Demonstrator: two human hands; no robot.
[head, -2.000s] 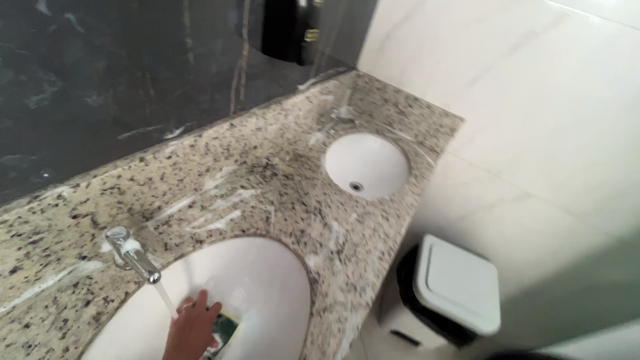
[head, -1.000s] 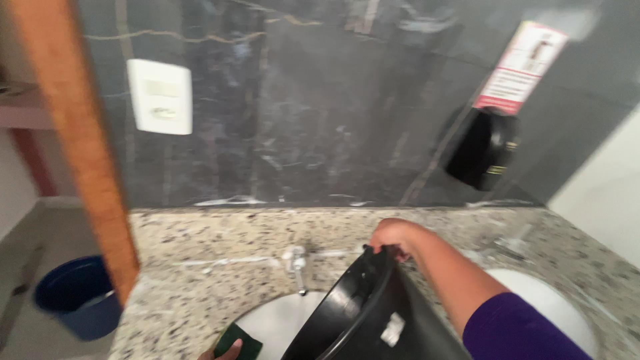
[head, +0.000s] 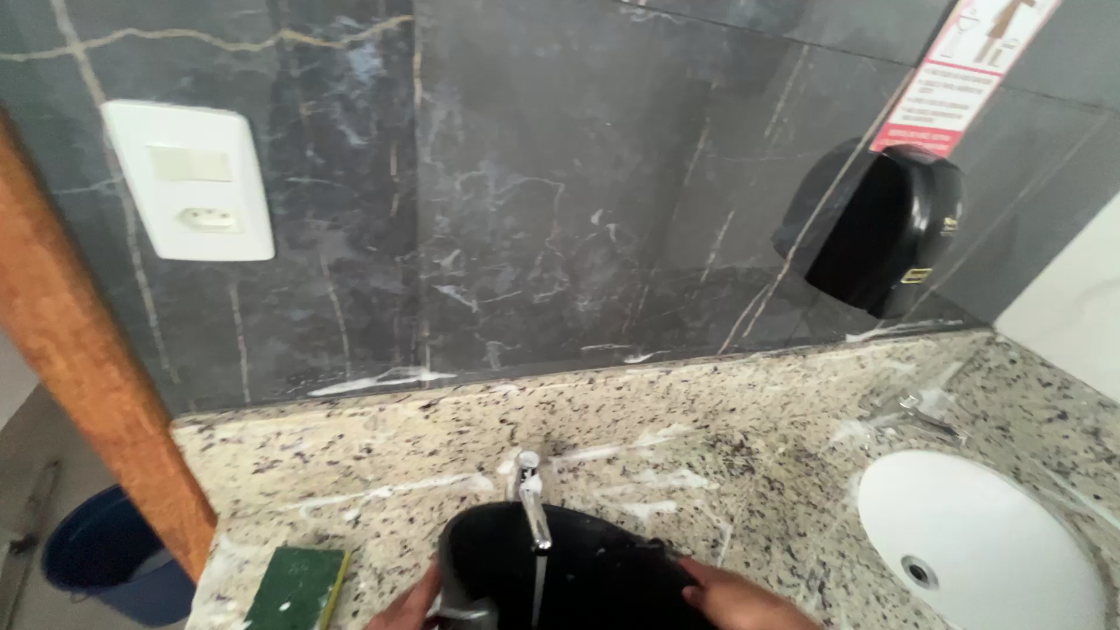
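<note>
A black plastic bin (head: pixel 595 569) sits under the running chrome faucet (head: pixel 532 499), and water falls into it. On the bin's left rim is my left hand (head: pixel 409 605), at the bottom edge of the view. My right hand (head: pixel 744 599) grips the right rim. A green and yellow scouring sponge (head: pixel 297 586) lies on the speckled granite counter (head: pixel 367 446) to the left of my left hand. The near basin is hidden behind the bin.
A white basin (head: pixel 971 534) with its own faucet (head: pixel 919 416) is at the right. White foam streaks the counter. On the wall are an outlet plate (head: pixel 192 179) and a black dispenser (head: pixel 892 227). A wooden post (head: pixel 79 332) and blue bucket (head: pixel 122 560) are at the left.
The bin, tilted over the sink in my right hand a second ago, is now under the faucet between both hands. The sponge has left my left hand and lies on the counter.
</note>
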